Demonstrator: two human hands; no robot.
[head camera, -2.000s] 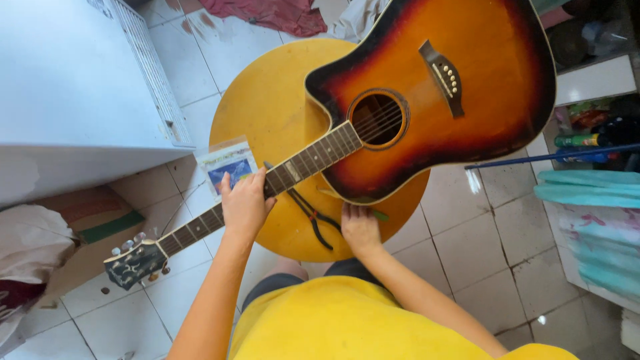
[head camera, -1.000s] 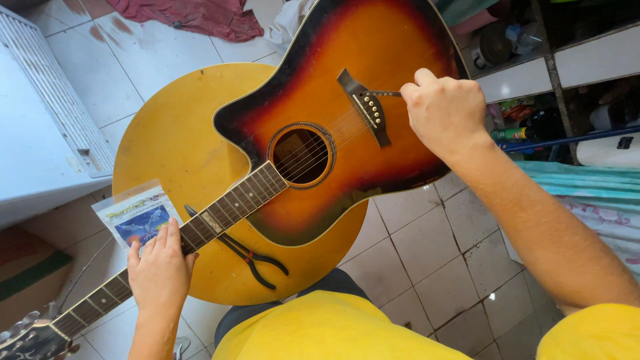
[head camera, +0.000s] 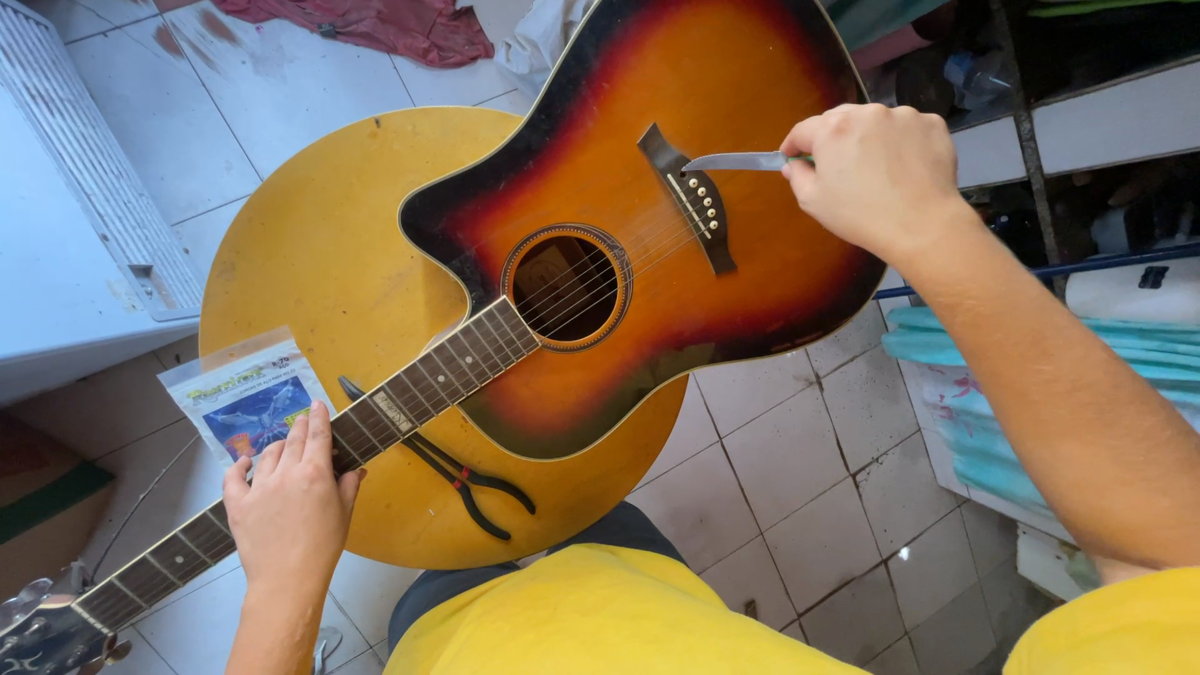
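A sunburst acoustic guitar (head camera: 750, 244) lies across a round yellow table (head camera: 309, 216), its neck toward the lower left. My right hand (head camera: 872, 178) grips a small knife (head camera: 736, 162) by its handle; the blade's tip is at the upper end of the guitar's bridge (head camera: 689, 202), beside the white bridge pins. My left hand (head camera: 291, 506) rests on the fretboard, its fingers reaching the edge of a clear plastic packet (head camera: 253, 398) with a blue picture. Black-handled pliers (head camera: 469, 478) lie on the table, partly under the neck.
A white appliance (head camera: 84, 225) stands at the left. A dark red cloth (head camera: 375, 23) lies on the tiled floor (head camera: 797, 469) at the top. Shelves (head camera: 1116, 127) with assorted items and a turquoise cloth (head camera: 984, 403) are at the right.
Two seconds ago my right hand was at the table's near edge below the guitar; now it is at the bridge with the knife. My left hand stays at the neck. The view has shifted.
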